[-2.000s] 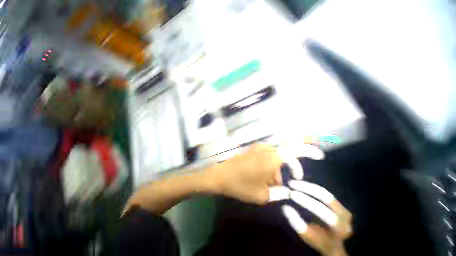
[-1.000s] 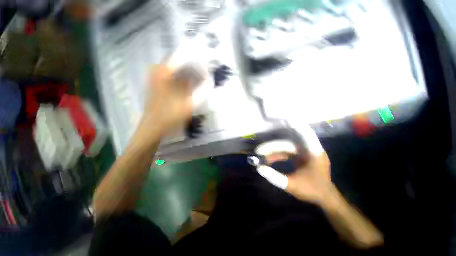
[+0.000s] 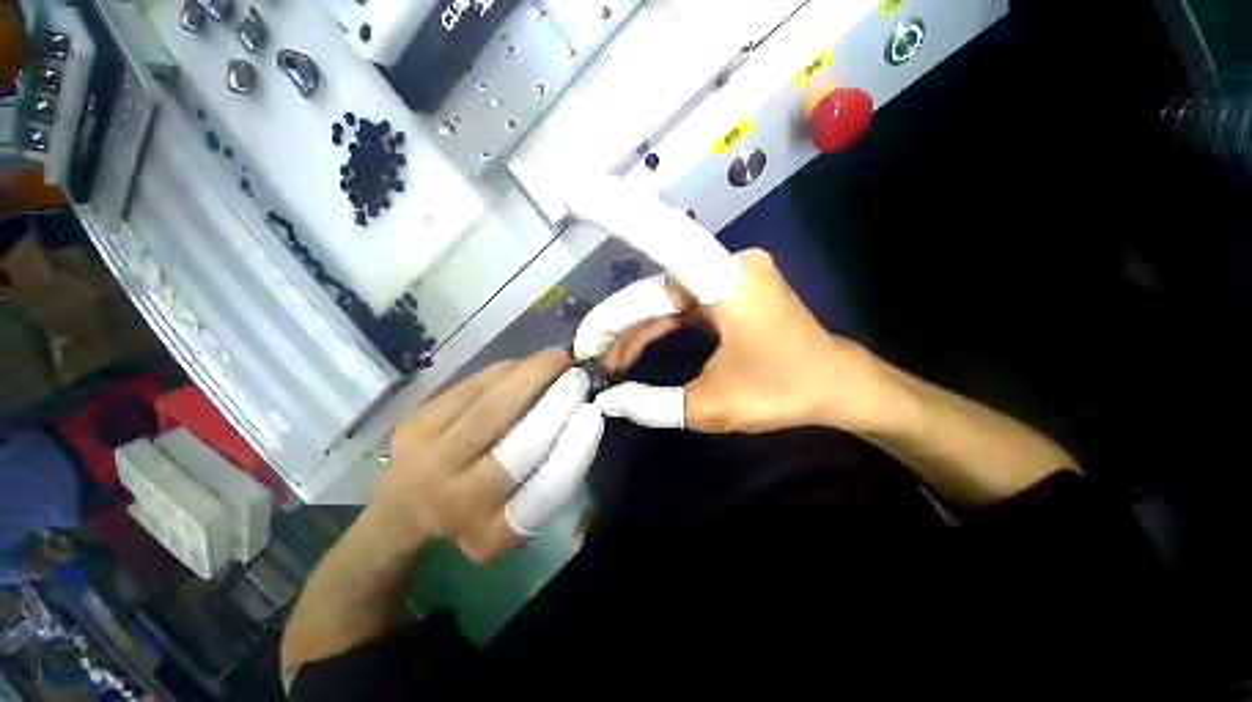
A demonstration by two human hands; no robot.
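A small dark shiny metal housing (image 3: pixel 593 376) is between my fingertips, in front of the machine's panel edge. My left hand (image 3: pixel 481 453) has white finger cots and pinches the housing from the left. My right hand (image 3: pixel 755 350) also wears finger cots; its thumb and a bent finger meet the housing, and one finger points out over the panel. The fingertips hide most of the housing. Tiny black plugs (image 3: pixel 371 167) lie in a pile on the white plate (image 3: pixel 446 213). Several loose metal housings (image 3: pixel 297 71) lie beyond them.
The front panel carries a red emergency stop (image 3: pixel 839 119), a metal button (image 3: pixel 746 167) and a ringed button (image 3: pixel 905 41). More black plugs (image 3: pixel 402 333) lie near the front edge. A fixture holding housings (image 3: pixel 47 103) is at far left. Pale cartons (image 3: pixel 192 501) stand lower left.
The view has tilted and sharpened. My left hand has come back from over the machine bed and meets my right hand at the housing, which my right hand seemed to hold before.
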